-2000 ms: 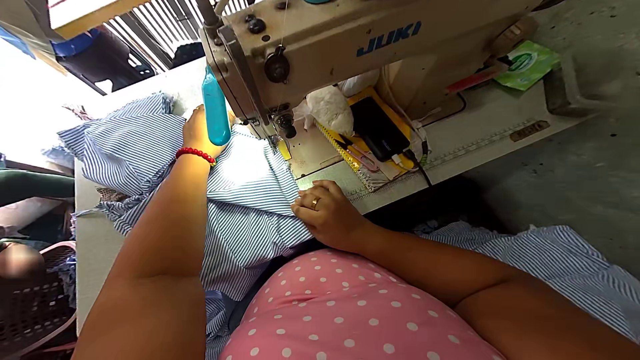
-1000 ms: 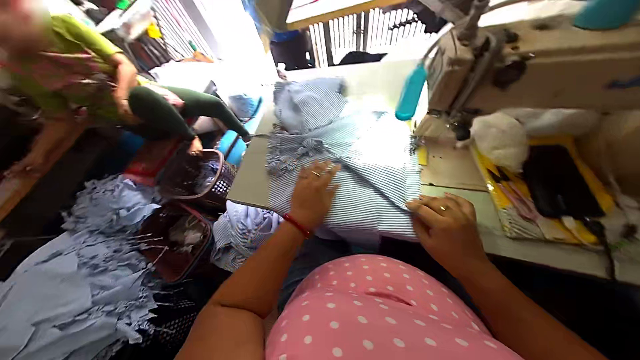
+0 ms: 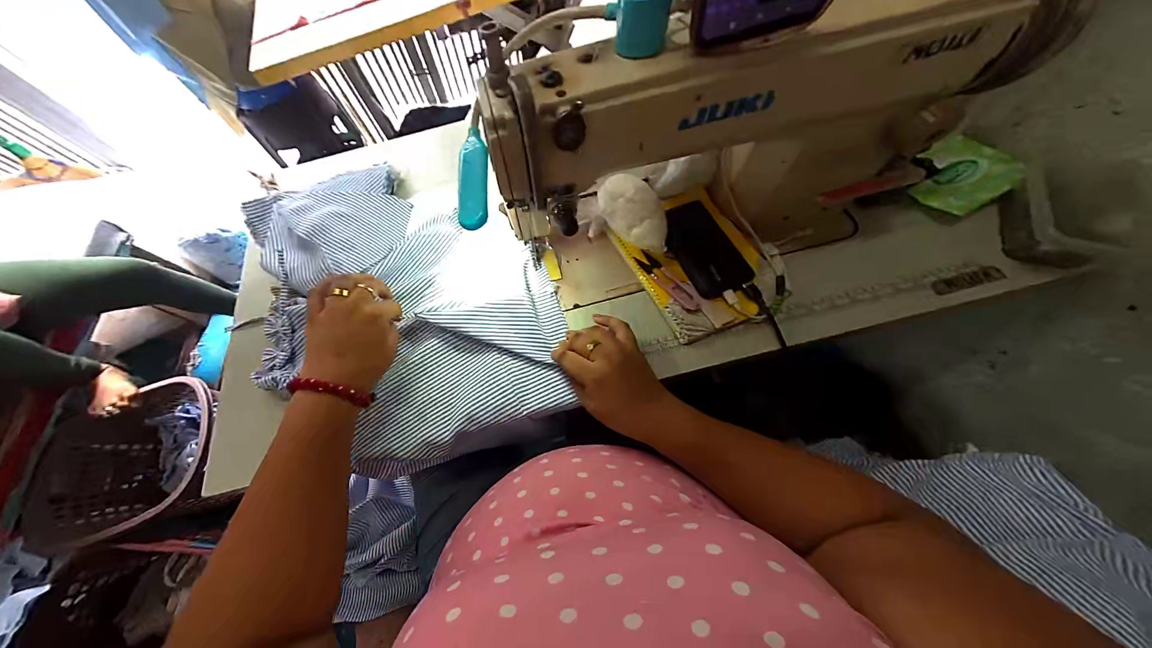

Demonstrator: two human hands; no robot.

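Observation:
Blue-and-white striped fabric (image 3: 450,378) lies over the sewing table, its right edge running up to the needle area of a Juki sewing machine (image 3: 648,117). My left hand (image 3: 351,328), with rings and a red beaded bracelet, grips a fold of the fabric at its left part. At the fabric's right edge, near the table front, my right hand (image 3: 607,364) pinches the cloth between thumb and fingers. A teal lamp or handle (image 3: 473,180) hangs beside the machine head. The fingertips of my left hand are partly hidden in the folds.
Right of the needle lie a yellow pad (image 3: 630,261), pink-handled thread snips (image 3: 675,290), a black phone or power bank (image 3: 706,247) with a cable and a white cloth bundle (image 3: 632,211). A plastic basket (image 3: 117,468) stands at the left, near another person's hand (image 3: 112,391). More striped cloth (image 3: 1008,513) hangs at right.
The view has swung left and back right. My left hand, beside the machine head two seconds ago, is now farther left and nearer me on the fabric. My right hand stays at the fabric's right edge.

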